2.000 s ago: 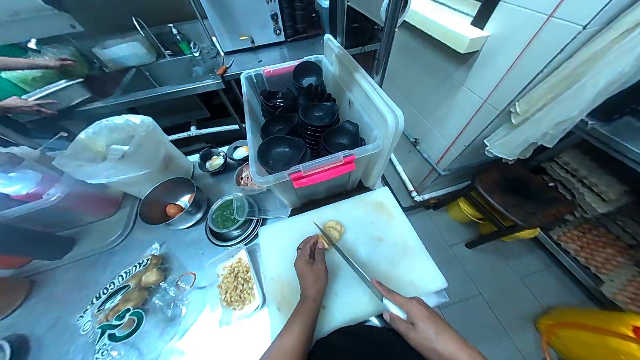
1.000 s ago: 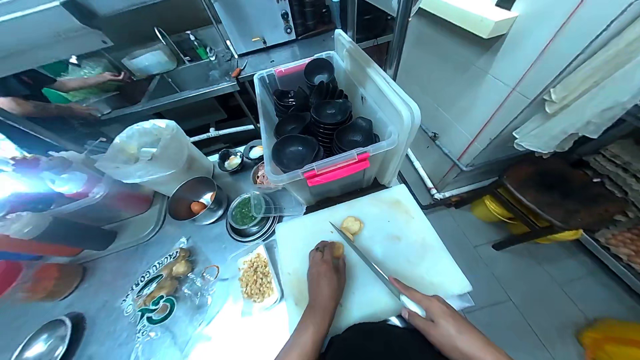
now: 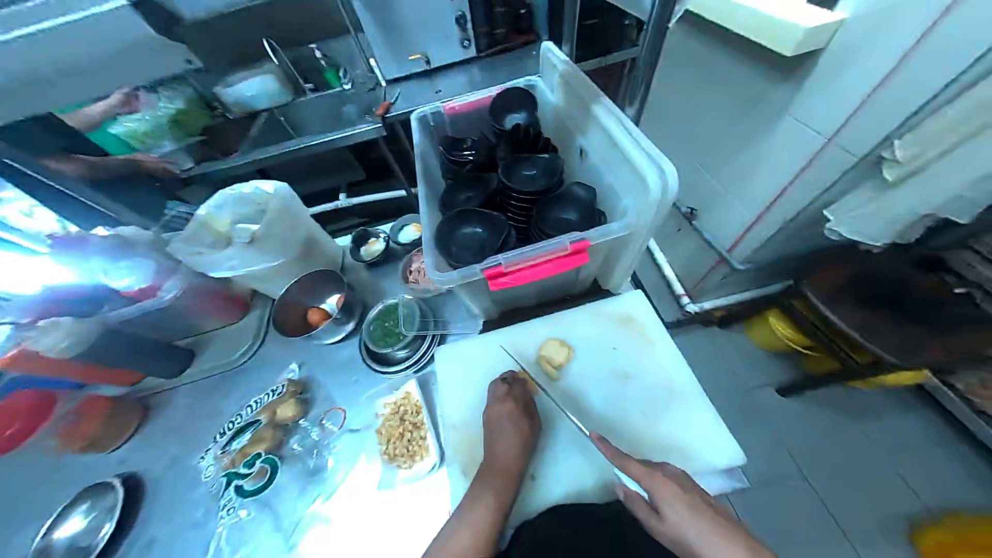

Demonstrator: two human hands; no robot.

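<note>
A white cutting board [image 3: 620, 380] lies on the steel counter. My left hand [image 3: 511, 411] presses down a small yellowish piece of food [image 3: 528, 381], mostly hidden under its fingertips. In my right hand [image 3: 659, 488] is the white handle of a kitchen knife [image 3: 559, 407]; its blade runs diagonally up to the left, close beside the left fingertips. Pale yellow slices [image 3: 555, 356], possibly ginger or potato, rest on the board just beyond the blade. Left of the board stands a white tray of chopped pale bits [image 3: 404, 430].
A clear plastic bin [image 3: 612, 240] with stacked black bowls stands behind the board. Leftward are a container of chopped greens [image 3: 387, 325], a steel bowl with eggs [image 3: 314, 310] and a printed plastic bag with brownish lumps [image 3: 263, 434]. Another person's hands [image 3: 120, 105] are at the sink.
The view has shifted. The food piece under my left hand remains at the knife. At the sink, the other person's hands have moved around a bag of greens.
</note>
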